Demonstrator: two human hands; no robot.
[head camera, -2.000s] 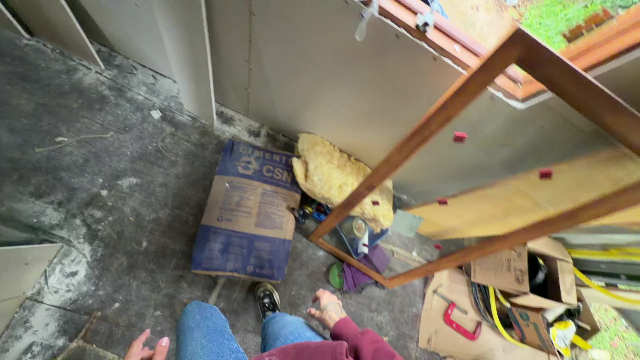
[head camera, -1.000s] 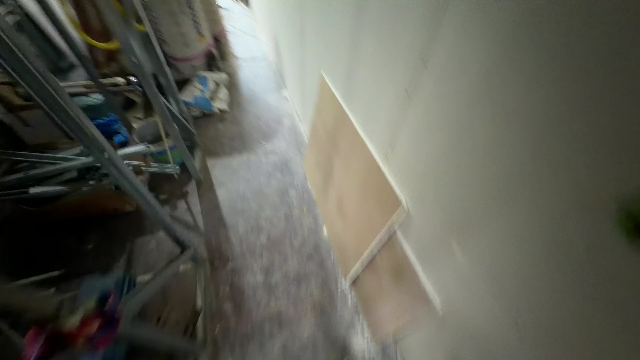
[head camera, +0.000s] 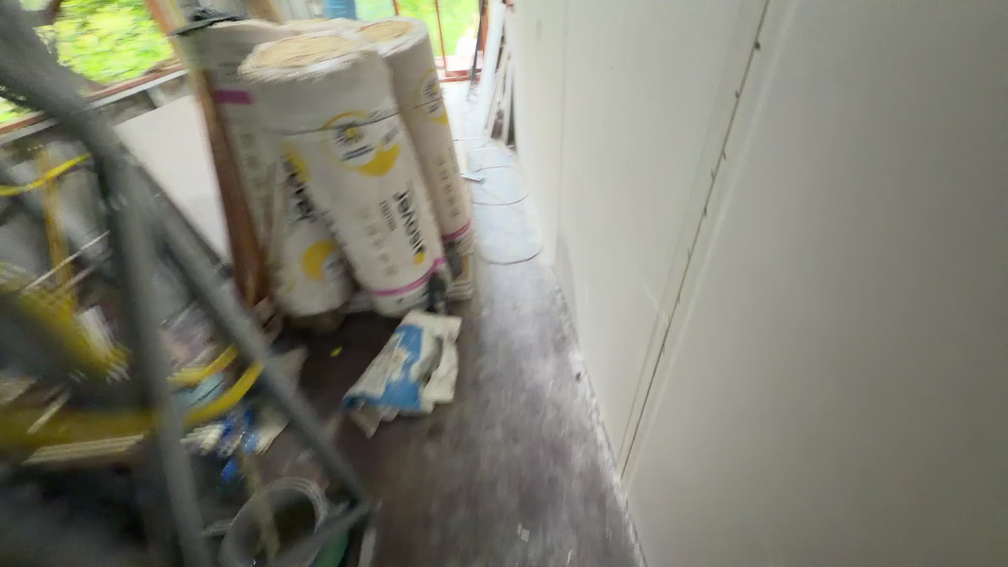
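Neither of my hands shows in the head view now, so what they hold or touch is hidden. Several wrapped rolls of Isover insulation (head camera: 362, 181) stand upright, leaning together at the upper left of centre. At their foot, a crumpled white and blue bag (head camera: 409, 366) lies on the dark floor. A grey metal frame with slanting legs (head camera: 228, 315) fills the left side, blurred and close. Near its foot is a round bucket (head camera: 276, 524), partly cut off by the lower edge.
A pale board wall (head camera: 787, 315) with an open vertical joint runs along the right. Between it and the rolls, a dusty strip of floor (head camera: 512, 394) leads toward a bright opening. A thin cable (head camera: 516, 260) loops across that floor. Yellow hose (head camera: 220, 402) and clutter lie at left.
The view has swung far from the cement bag and wooden frame, along the passage to the insulation rolls. Both hands, seen two seconds ago, are out of view. The leaning boards seen one second ago are gone from view.
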